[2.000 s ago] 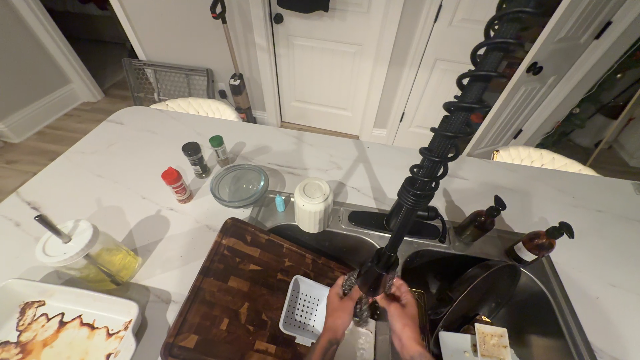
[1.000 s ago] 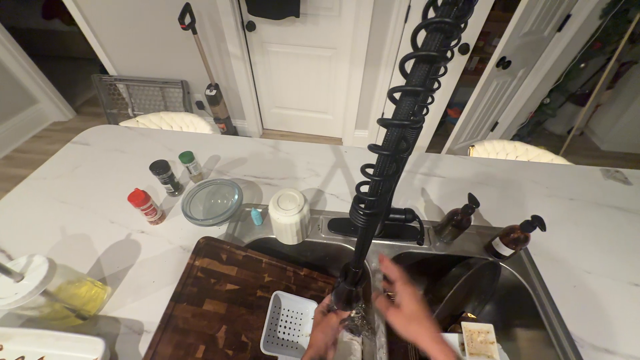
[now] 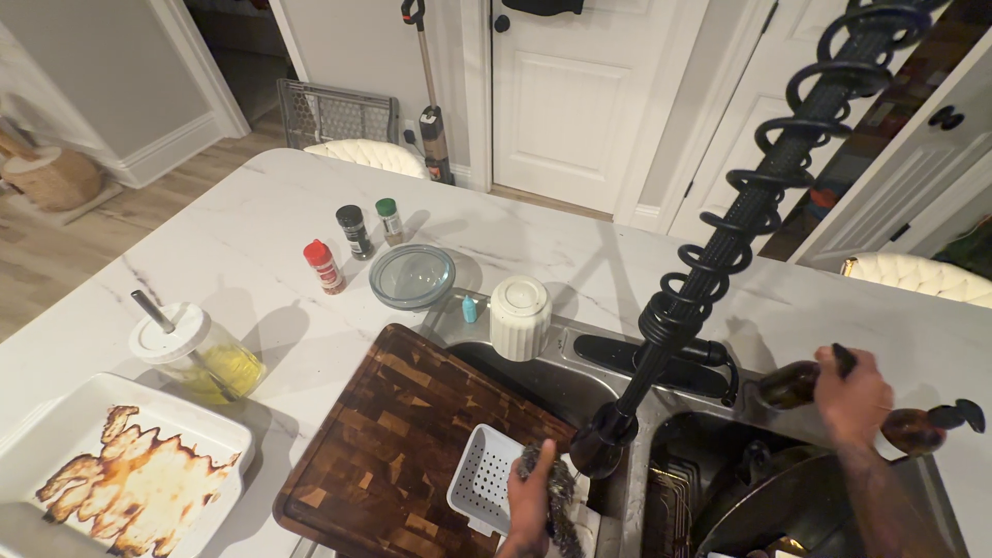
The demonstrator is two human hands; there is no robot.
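My left hand (image 3: pixel 532 496) holds a metal scouring pad (image 3: pixel 564 496) beside the white perforated basket (image 3: pixel 482 473), just below the black spray head (image 3: pixel 604 442) of the spring faucet. The basket rests on the wooden cutting board (image 3: pixel 403 434), which lies across part of the left sink basin. My right hand (image 3: pixel 849 391) is at the top of a brown pump bottle (image 3: pixel 790 385) behind the right basin, its fingers around the dark pump. A second brown pump bottle (image 3: pixel 914 432) stands to the right of it.
A dark pan (image 3: pixel 775 504) and wire rack (image 3: pixel 668 504) are in the right basin. A white ribbed cup (image 3: pixel 520 319) stands upside down behind the sink. Leftward are a glass bowl (image 3: pixel 412 277), several spice jars (image 3: pixel 354 232), an oil jar (image 3: pixel 209 364) and a stained white baking dish (image 3: pixel 232 449).
My right hand has moved right, from near the spray head to the pump bottle. My left hand stays near the basket with the scouring pad.
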